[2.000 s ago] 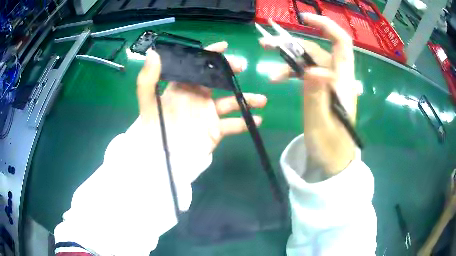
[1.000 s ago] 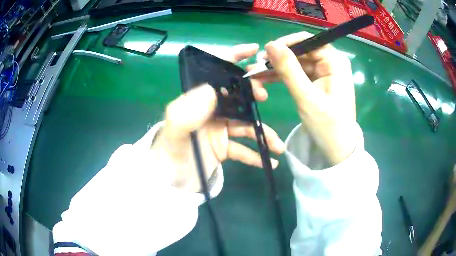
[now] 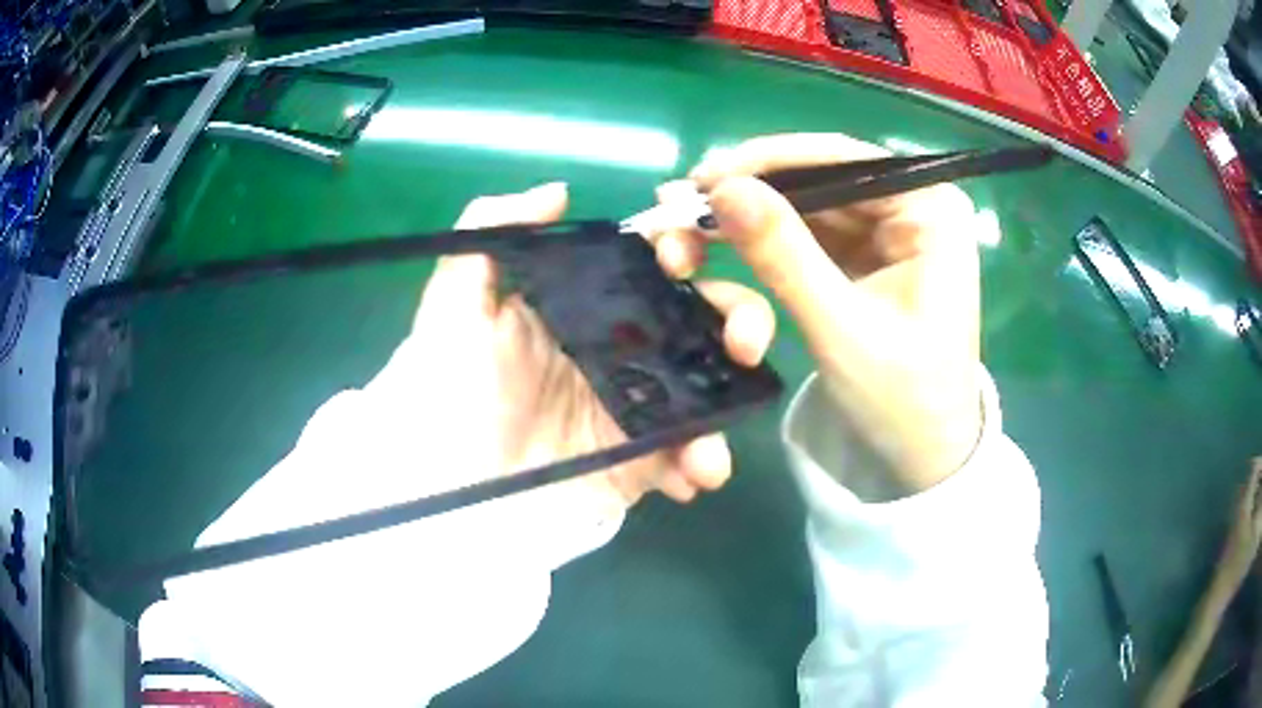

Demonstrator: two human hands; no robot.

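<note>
A black phone middle frame (image 3: pixel 630 332) lies across my left hand (image 3: pixel 512 325), its solid end to the right and its large open window stretching to the far left. My left hand holds it from below, with fingertips at the solid end's edge. My right hand (image 3: pixel 844 263) grips black-handled tweezers (image 3: pixel 900 177) between thumb and fingers. Their pale tips are at the upper edge of the solid end. Whether the tips hold a small part cannot be told.
Other frames lie on the green surface, at upper left (image 3: pixel 312 104) and right (image 3: pixel 1124 291). A red tray (image 3: pixel 955 83) stands at the far edge. Pale strips (image 3: pixel 346 49) lie upper left, a thin dark tool (image 3: pixel 1114 609) lower right. Another person's arm (image 3: pixel 1225 609) shows at the right edge.
The held frame has turned from pointing toward me to lying across the view, its open end now left. The tweezers have dropped to a flatter angle. The loose frames on the surface have shifted left.
</note>
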